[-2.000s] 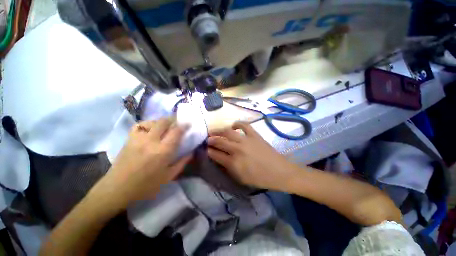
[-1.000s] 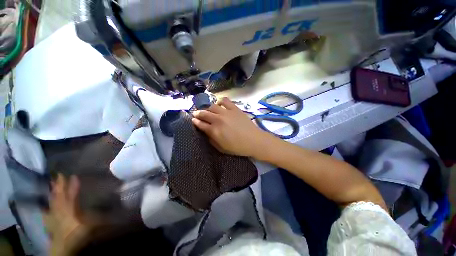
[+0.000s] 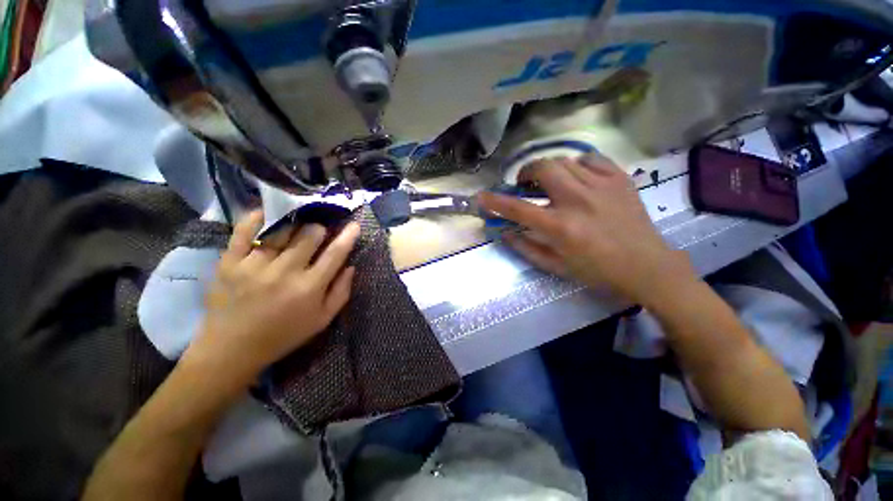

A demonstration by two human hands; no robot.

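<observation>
My left hand [image 3: 284,289] lies with spread fingers on a dark brown woven panel [image 3: 392,338], its fingertips just left of and below the presser foot area. The dark cloth runs from the small grey block [image 3: 391,207] down past the table's front edge. My right hand [image 3: 578,220] is over the blue-handled scissors [image 3: 563,147], right of the needle area, with its fingers curled around the handles. The blades [image 3: 446,203] point left toward the block. A pale rounded piece [image 3: 176,298] shows left of my left hand.
The white sewing machine head [image 3: 470,78] spans the top. A maroon smartphone [image 3: 744,184] lies on the table at right, with dark scraps [image 3: 646,177] beside it. A ruler runs along the table's front edge [image 3: 519,308]. Pale and dark pieces [image 3: 783,328] are heaped at lower right.
My left hand has come from the far left onto the cloth near the foot. My right hand has left the cloth and moved right onto the scissors. More dark cloth now shows at left.
</observation>
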